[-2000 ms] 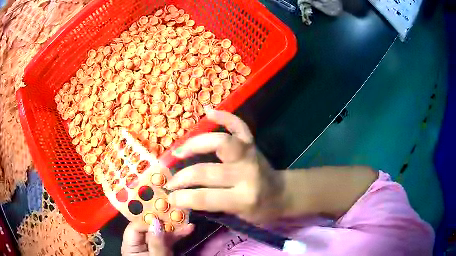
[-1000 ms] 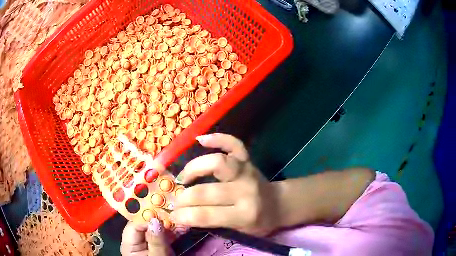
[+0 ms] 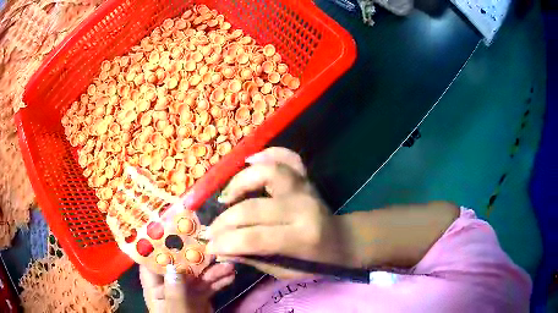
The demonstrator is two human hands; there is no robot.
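The orange moulded sheet (image 3: pixel 177 269) is tilted over the basket's near rim. Its far part is a web of empty holes, and several round cups remain near my left hand. My left hand (image 3: pixel 168 290), cut off by the bottom edge, grips the sheet's near end between thumb and fingers. My right hand (image 3: pixel 275 220) is at the sheet's right edge, fingers bent, with a dark pen (image 3: pixel 330 269) with a white end held in it. Whether its fingertips pinch a cup is hidden. Many loose orange cups (image 3: pixel 183 98) lie in the red basket (image 3: pixel 318 79).
An orange heap of sheets (image 3: pixel 15 153) lies left of the basket, with torn lace-like waste web (image 3: pixel 55 287) at the lower left. A white speckled sheet or tray (image 3: pixel 486 15) and a greyish crumpled item (image 3: pixel 394 6) lie at the far table edge. Green floor shows right.
My left hand and the sheet have moved slightly left. An empty hole now shows among the remaining cups. My right hand has shifted a little, and its fingers are more bent.
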